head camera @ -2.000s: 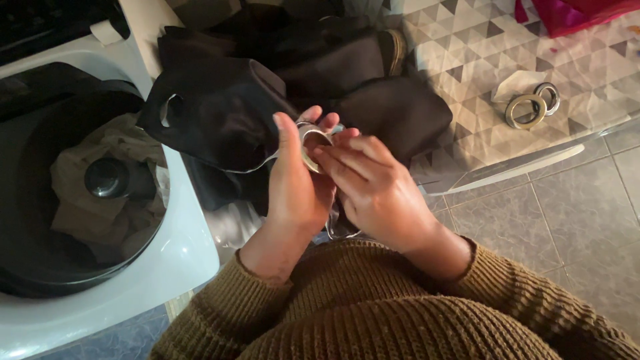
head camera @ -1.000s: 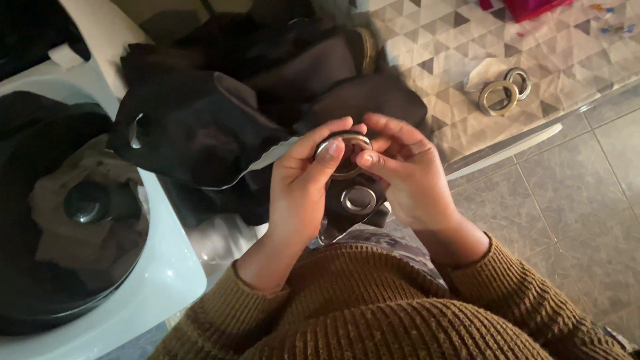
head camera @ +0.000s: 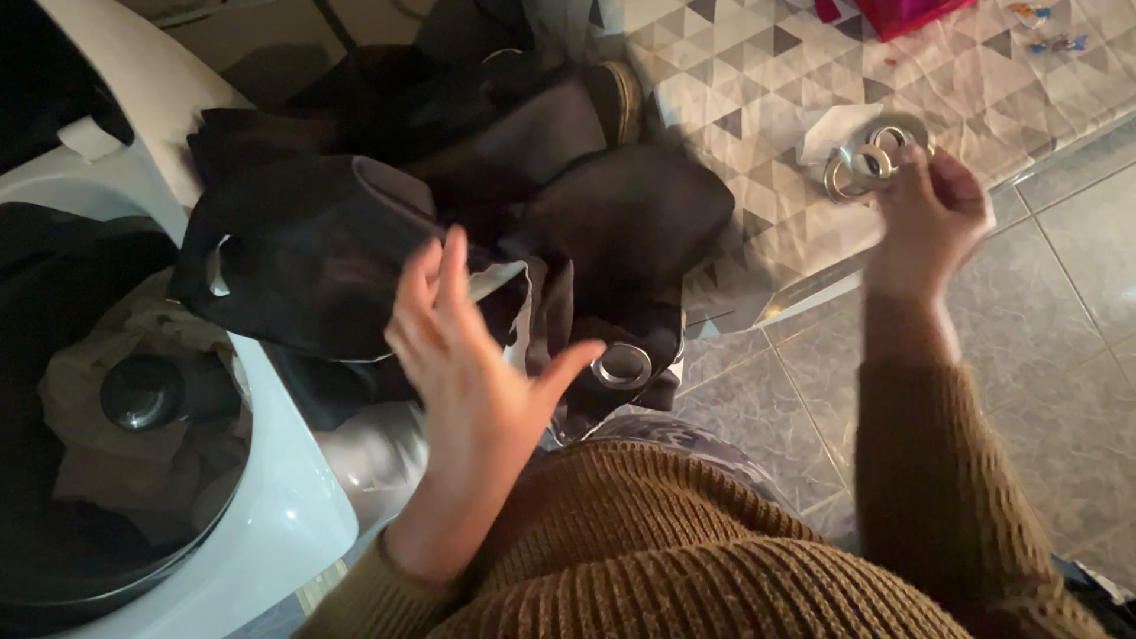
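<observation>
My left hand (head camera: 479, 382) hangs empty over the black curtain fabric (head camera: 302, 257), its fingers spread. A silvery eyelet ring (head camera: 621, 366) sits in the fabric beside my left thumb, and a cut hole (head camera: 219, 264) shows in the cloth farther left. My right hand (head camera: 932, 213) is over the edge of the covered table and pinches a blurred metal ring (head camera: 870, 162) between thumb and fingers. Under and around it, other metal rings (head camera: 890, 138) lie on the table beside a pale piece of paper or cloth (head camera: 834, 133); the blur hides their exact number.
An open top-loading washing machine (head camera: 293, 497) with pale cloth (head camera: 98, 382) inside stands at left. The table wears a cover with a triangle pattern (head camera: 737, 71). A pink-red item (head camera: 914, 13) and small colourful bits (head camera: 1056, 43) lie at its far side. Tiled floor (head camera: 799, 399) shows at right.
My hands were together around a ring above my lap; they have parted. My right hand has moved right to the rings on the table, and my left hand has let go and opened.
</observation>
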